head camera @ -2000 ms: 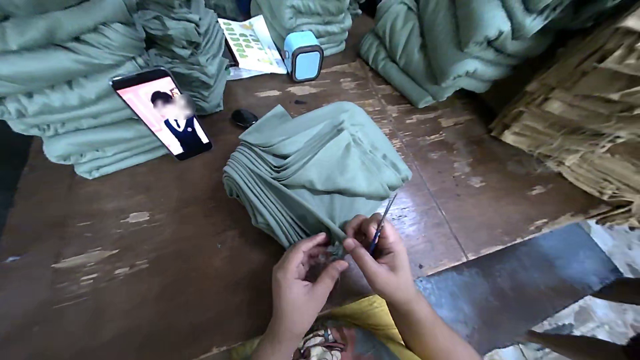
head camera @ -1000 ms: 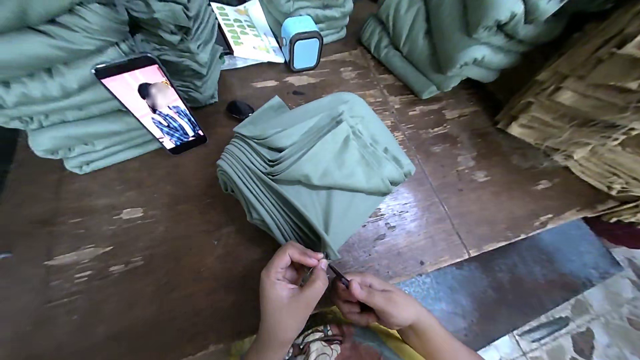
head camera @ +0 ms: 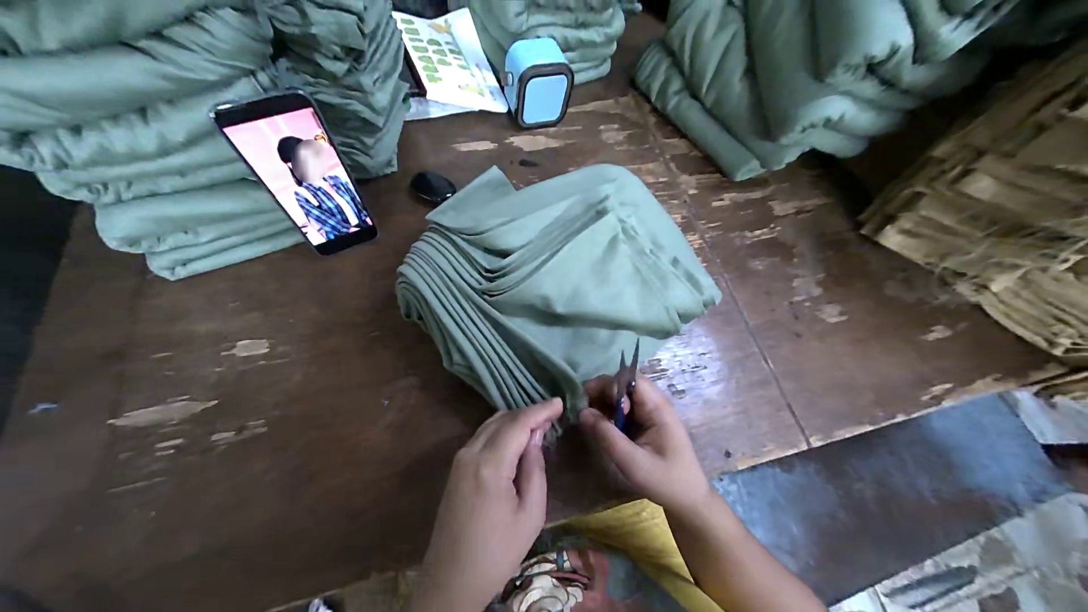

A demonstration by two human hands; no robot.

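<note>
A stack of folded sage-green cloth [head camera: 552, 255] lies on the worn brown wooden table [head camera: 280, 450], its many layers fanned toward me. My left hand [head camera: 501, 476] pinches the near corner of the cloth between thumb and fingertips. On the corner's other side, my right hand [head camera: 650, 442] has small scissors [head camera: 626, 387] tucked in its fingers, blades pointing away from me and slightly parted, while its thumb and forefinger touch the cloth edge. The exact fingertip contact is partly hidden.
Piles of green cloth [head camera: 195, 204] stand at the back left and back right. A smartphone [head camera: 297, 170] leans against the left pile. Behind are a blue box-shaped device [head camera: 540, 82], a printed sheet [head camera: 450, 64] and a black oval object [head camera: 433, 187]. Frayed brown material [head camera: 1003, 204] is stacked at right.
A second ago the scissors' tips were at the cloth corner; now they point up and away in my right hand, whose fingers have come to the cloth edge. The left hand stays at the corner.
</note>
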